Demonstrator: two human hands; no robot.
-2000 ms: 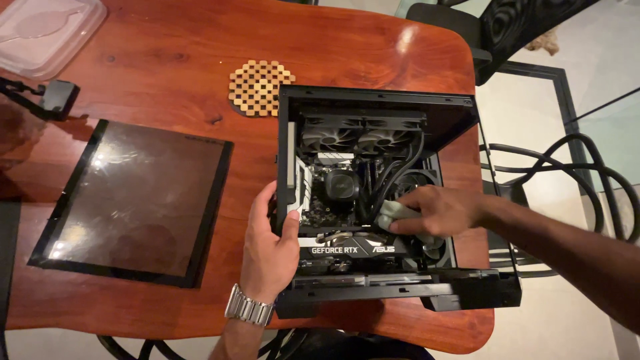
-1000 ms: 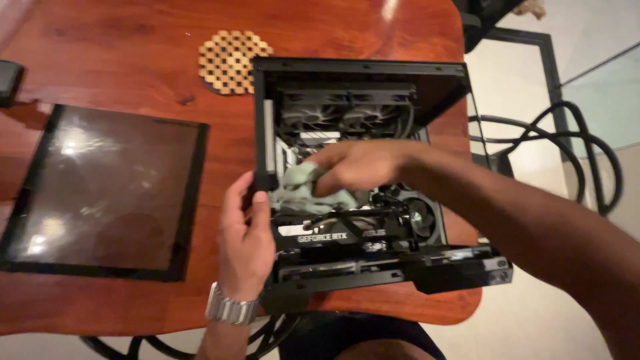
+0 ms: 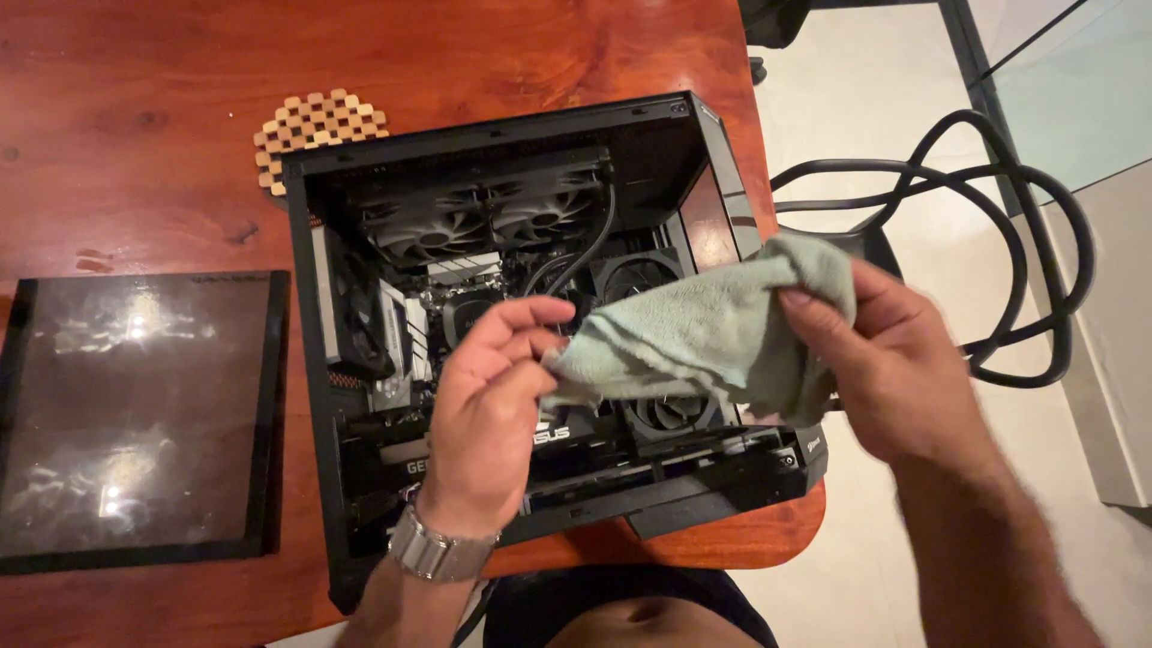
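A pale green cloth [image 3: 693,333] is stretched between my two hands above an open black computer case [image 3: 504,135]. My left hand [image 3: 495,396], with a metal watch on its wrist, pinches the cloth's left end. My right hand [image 3: 873,360] grips the cloth's bunched right end, thumb on top. The case lies with its open side up; radiator fans [image 3: 486,220], a motherboard and a graphics card [image 3: 549,434] show inside it. My left hand and the cloth hide part of the card and the cooler.
A dark glass side panel [image 3: 135,414] with a black border lies on the wooden table [image 3: 153,216], left of the case. A wooden checkered trivet [image 3: 315,126] sits behind the case, partly hidden. Thick black cables [image 3: 1008,243] loop beyond the table's right edge.
My right hand has lifted the cloth out of the case and moved right. My left hand has left the case's edge and taken hold of the cloth's other end.
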